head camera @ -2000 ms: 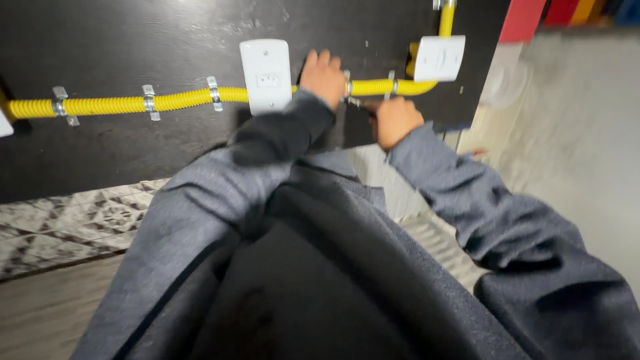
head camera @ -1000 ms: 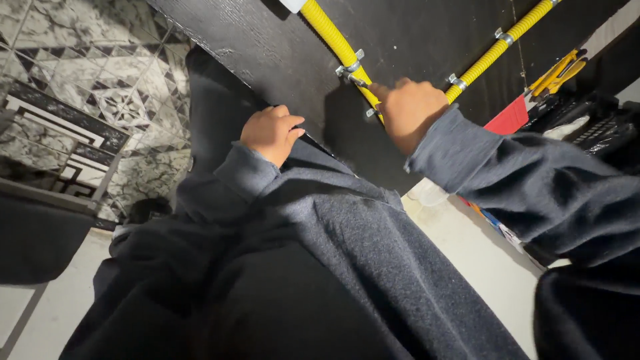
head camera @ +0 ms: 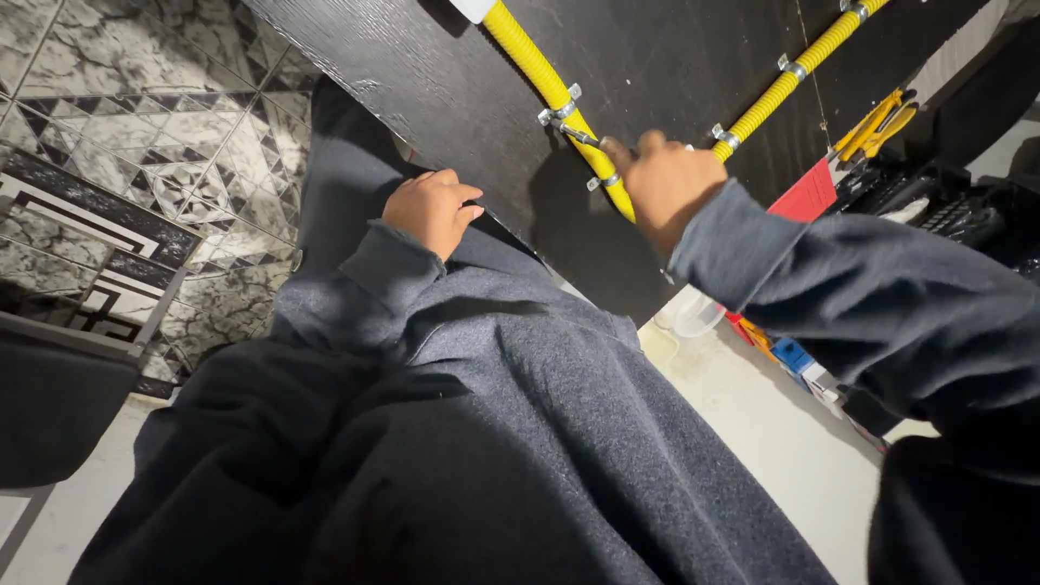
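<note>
My right hand [head camera: 670, 187] grips a thin metal shaft, likely a screwdriver's [head camera: 578, 134], whose handle is hidden in the fingers. The shaft lies over the yellow corrugated conduit [head camera: 532, 61], its far end close to a metal pipe clamp [head camera: 561, 112]. Nearer my hand, a second metal clamp [head camera: 603, 182] sits around the same conduit. The conduit runs along a black wooden board [head camera: 487, 106] from a white box [head camera: 474, 8] at the top. My left hand [head camera: 433, 210] rests by the board's near edge, and no object shows in it.
Another clamped run of yellow conduit [head camera: 760, 110] crosses the board at upper right. Beyond the board's right edge are yellow-handled pliers or cutters [head camera: 881, 126], a red panel [head camera: 806, 193], black trays and a clear round container [head camera: 697, 313]. Patterned tiles [head camera: 162, 162] lie at left.
The view has turned strongly since the earliest frame. My left hand, at the conduit beside the white box then, has come away to the board's near edge. My right hand stays by the conduit.
</note>
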